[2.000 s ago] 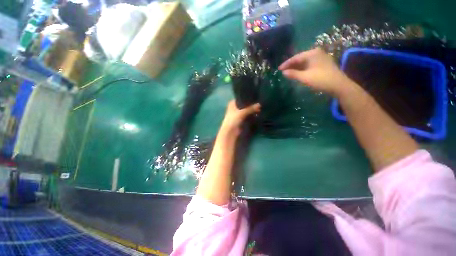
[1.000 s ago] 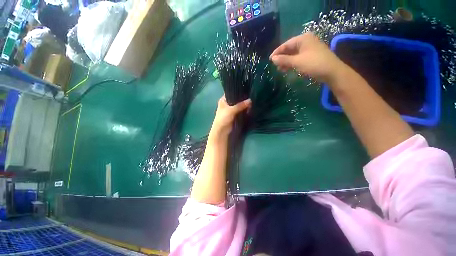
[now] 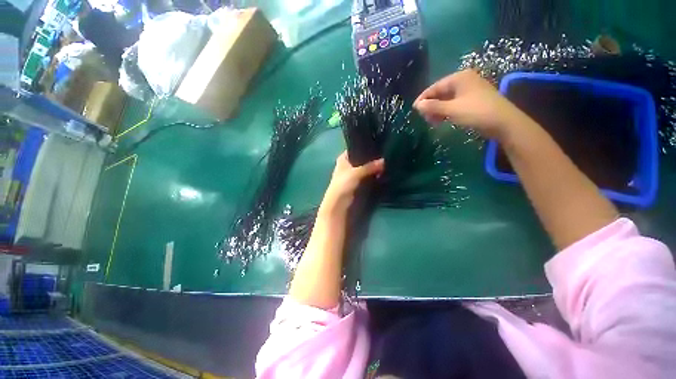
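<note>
My left hand is closed around a thick sheaf of black leads, the wire bundle, held upright with its silvery tips fanned out at the top. My right hand is raised just right of the tips, thumb and forefinger together; whether a thin lead is between them cannot be told. Loose black leads spread to the right of the bundle. A second wire bundle lies to the left on the green bench. A small green scrap is beside the tips.
A blue-rimmed tray with dark contents stands at the right, wire piles behind it. A grey machine with coloured buttons is beyond the bundle. A cardboard box and white plastic bags lie at the far left. The bench edge is near me.
The view has shifted since one second ago, so bench things appear lower and slightly right. My left hand keeps its hold on the bundle; my right hand stays beside the tips.
</note>
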